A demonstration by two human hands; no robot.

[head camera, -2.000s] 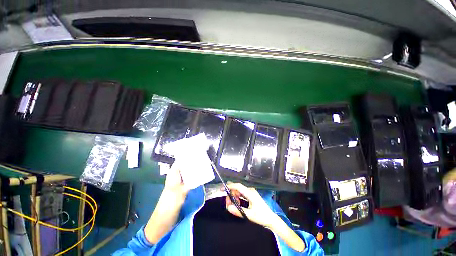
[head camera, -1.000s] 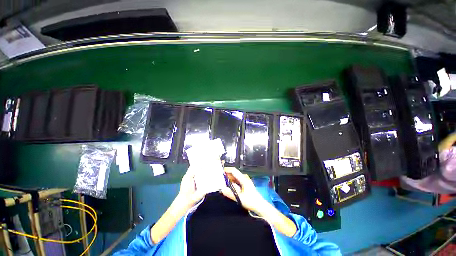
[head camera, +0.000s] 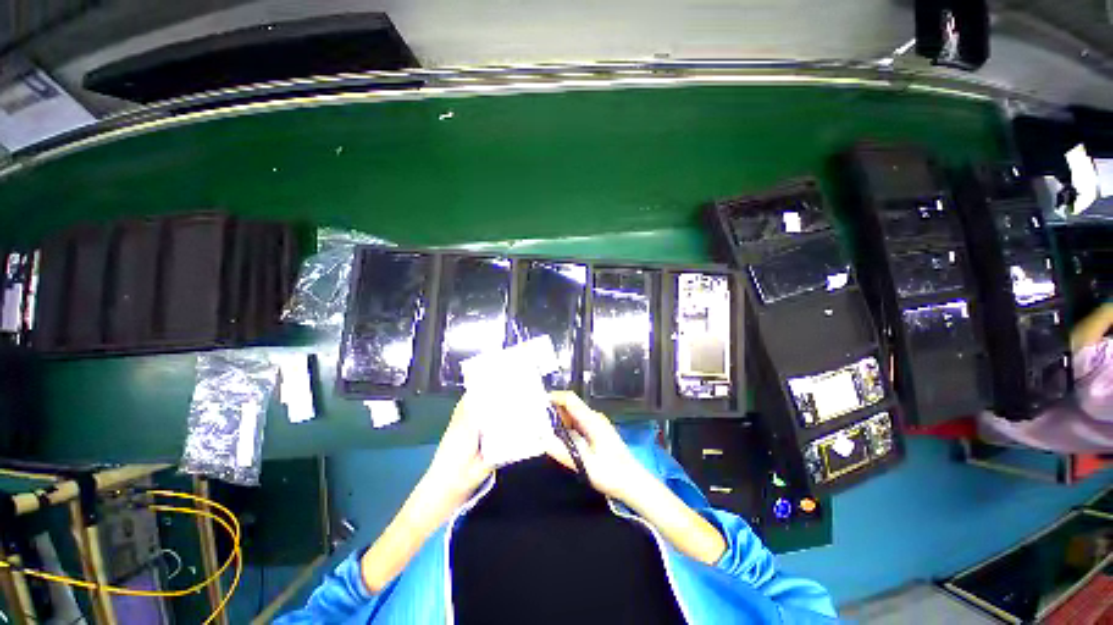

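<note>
A bright white sheet (head camera: pixel 513 403) is held up in front of my chest, over the near edge of the working tray. My left hand (head camera: pixel 461 442) grips its left lower side. My right hand (head camera: pixel 596 449) is at its right side, closed on dark-handled scissors (head camera: pixel 566 435); the blades are mostly hidden behind or lost against the sheet. The black tray (head camera: pixel 436 320) behind holds glossy black phone screens (head camera: pixel 620 332) and, at its right end, an open phone unit (head camera: pixel 702 332).
Stacked black trays (head camera: pixel 134 281) stand at left, with clear plastic bags (head camera: pixel 228 413) and small white pieces (head camera: pixel 297 387) nearby. Loaded trays (head camera: pixel 815 320) stand at right. A rack with yellow cables (head camera: pixel 232 537) is at lower left. A person's pink sleeve (head camera: pixel 1052 409) shows at far right.
The sheet and both hands came together and to a more upright hold; the scissors, earlier with a blade showing at the sheet's edge, are now mostly hidden. The whole view has shifted.
</note>
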